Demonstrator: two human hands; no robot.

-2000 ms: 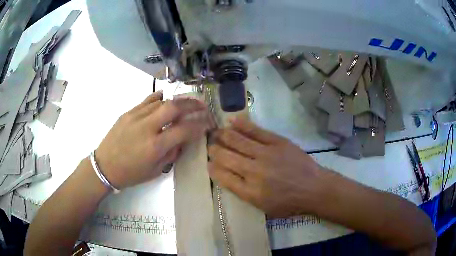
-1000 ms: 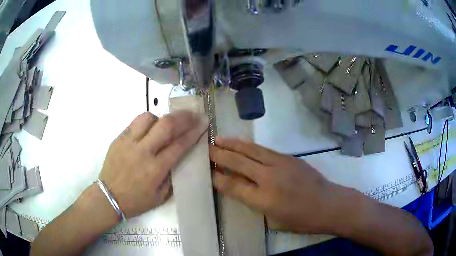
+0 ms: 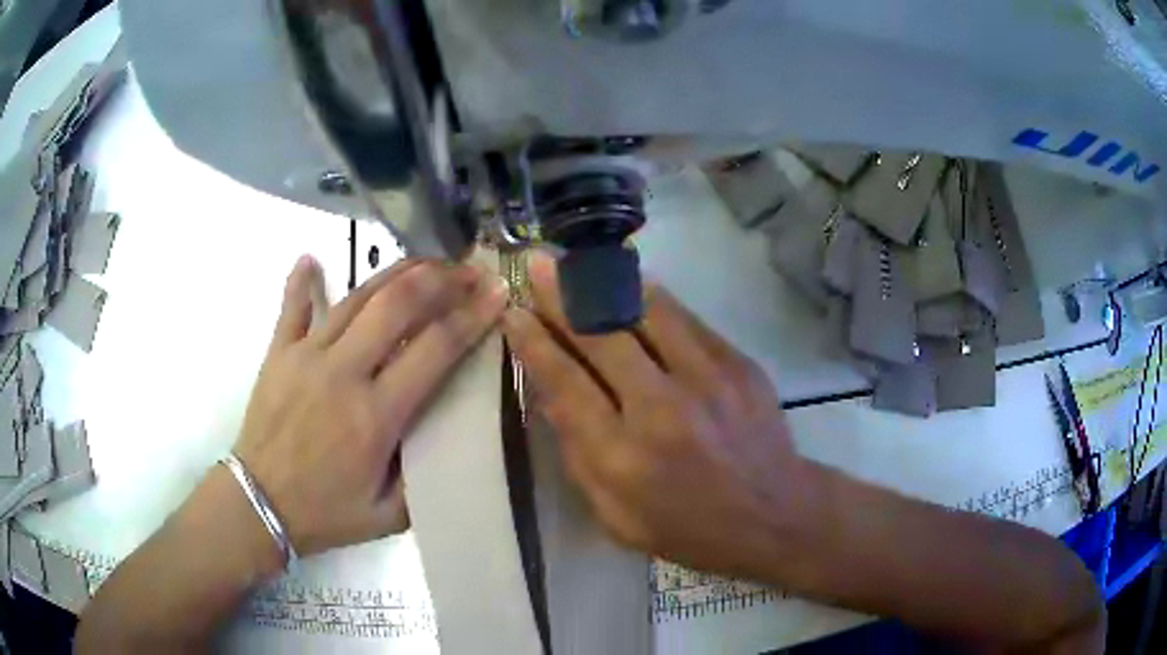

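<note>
A grey-beige fabric strip (image 3: 463, 512) runs from the presser foot area towards me. A second strip with a silvery-toothed metal zipper (image 3: 518, 288) lies to its right, a dark gap between them lower down. My left hand (image 3: 371, 371) lies over the left strip, its fingertips holding the edge near the needle. My right hand (image 3: 653, 422) holds the zipper strip from the right, its fingertips by the teeth and partly behind the black cylindrical knob (image 3: 599, 284). The needle and presser foot are mostly hidden by metal parts and my fingers.
The white sewing machine head (image 3: 793, 77) spans the top. A stack of strips (image 3: 45, 282) lies at the left. A pile of zip pieces (image 3: 896, 282) lies at the right. Thread snips (image 3: 1075, 435) lie near the right front edge, with printed ruler scales (image 3: 339, 612) along the front.
My right hand has moved up beside the needle area, its fingertips now behind the knob. My left hand has moved slightly up towards the foot. The strips have spread apart below the hands.
</note>
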